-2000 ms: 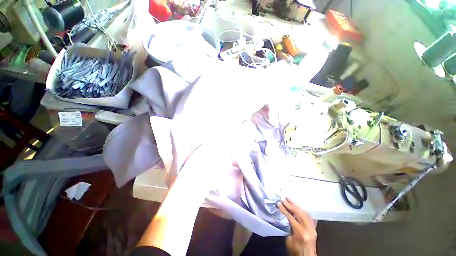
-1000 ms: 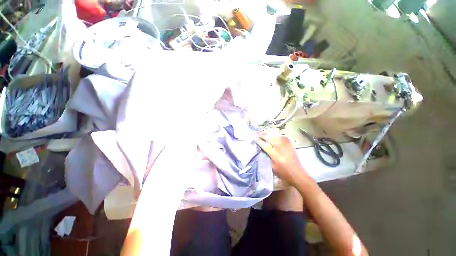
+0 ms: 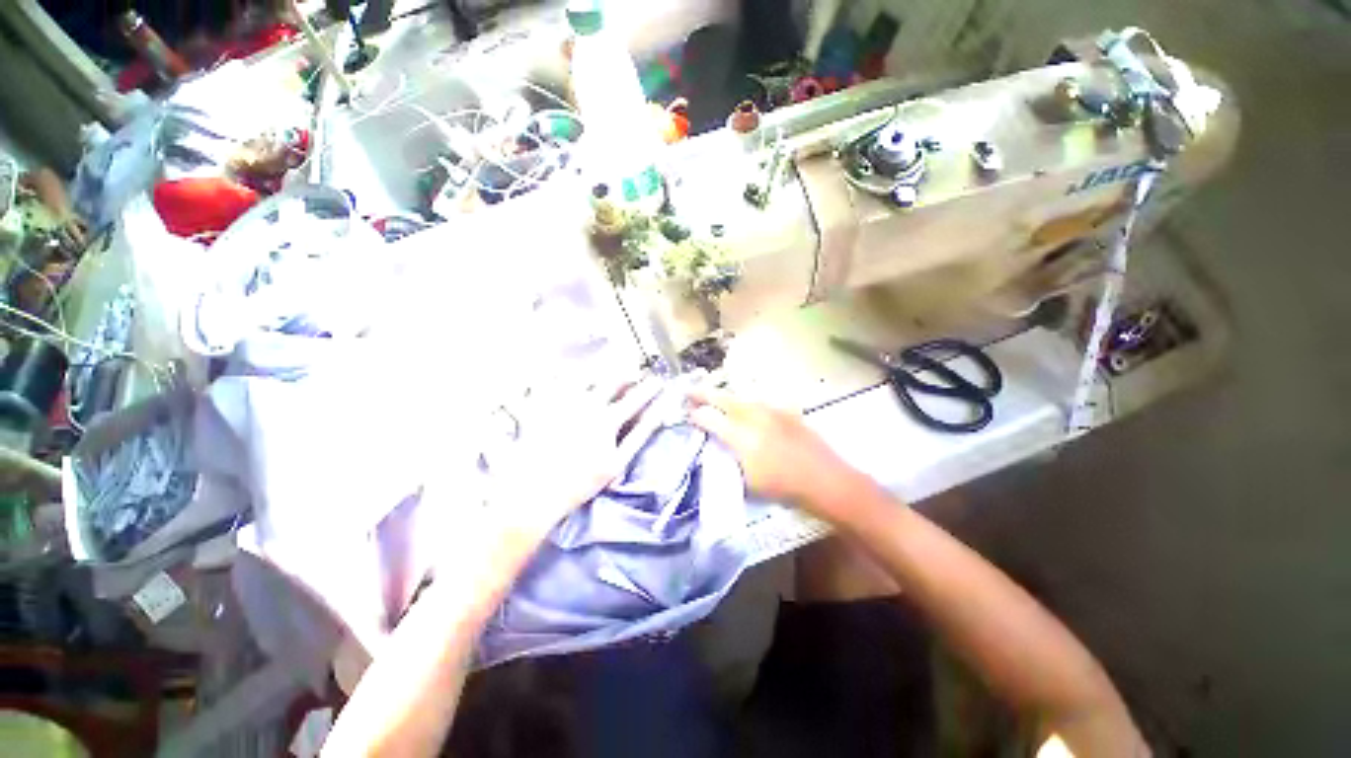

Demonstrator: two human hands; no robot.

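Note:
The pale lavender garment (image 3: 608, 570) lies bunched on the white machine table and hangs over its front edge, washed out by glare at the left. My left hand (image 3: 593, 437) lies on the cloth with its fingertips near the needle area, its outline blurred by glare. My right hand (image 3: 748, 444) pinches the cloth edge close to my left fingertips, just in front of the presser foot (image 3: 696, 356). The cream sewing machine (image 3: 948, 193) stands behind my hands. Whether the needle is in the cloth cannot be told.
Black-handled scissors (image 3: 945, 385) lie right of the needle. A tape measure (image 3: 1104, 319) hangs from the machine's right end. A round tub (image 3: 200, 304), a box of cut strips (image 3: 141, 481) and a red container (image 3: 205, 208) stand at the left. Tangled white cord (image 3: 496, 156) lies behind.
My right hand has moved from the front edge of the cloth up to the needle area. My left hand now shows beside it. The view has shifted, showing more of the machine's side.

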